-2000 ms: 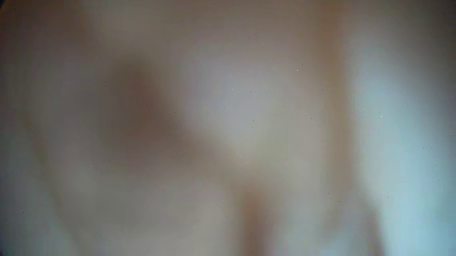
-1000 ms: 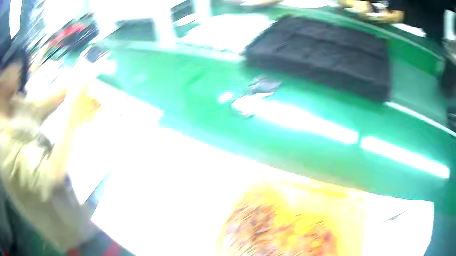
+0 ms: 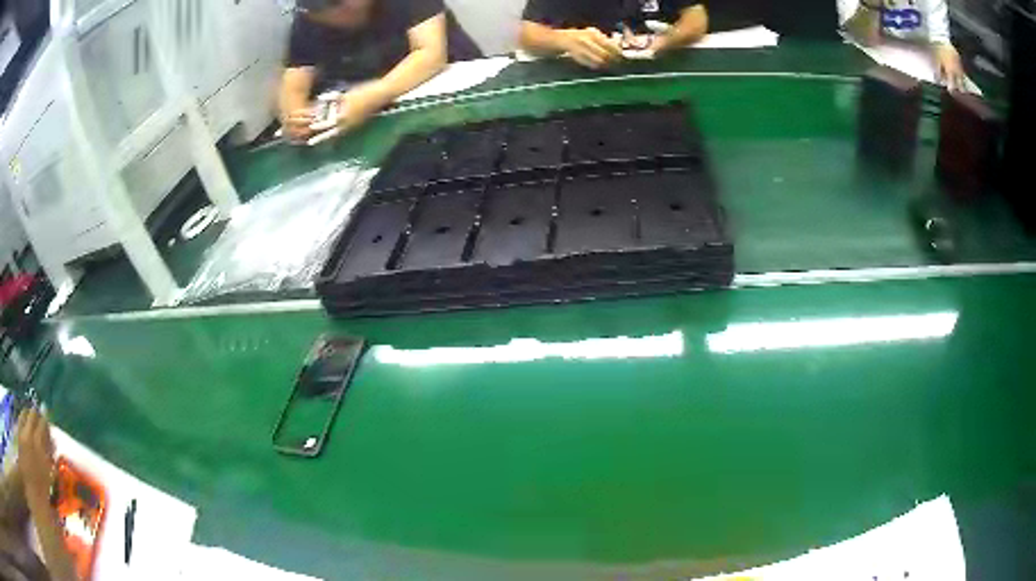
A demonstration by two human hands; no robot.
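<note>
Neither of my hands is in the picture. A black phone middle frame lies flat on the glossy green belt, left of the middle, with its solid part at the far end and an open window towards me. A white work sheet shows along the bottom edge, mostly cut off. A thin yellowish strip shows at the very bottom; I cannot tell what it is.
Stacked black blister trays stand beyond the belt's line, with clear plastic bags on their left. Another worker's arm is at the left edge by an orange tray and a thin dark tool. Three people sit opposite.
The view has swung from a blurred close-up, past the sheet and the yellow-orange parts tray, to the belt and far side. That near tray has dropped out of view; the black trays now show larger and more centrally.
</note>
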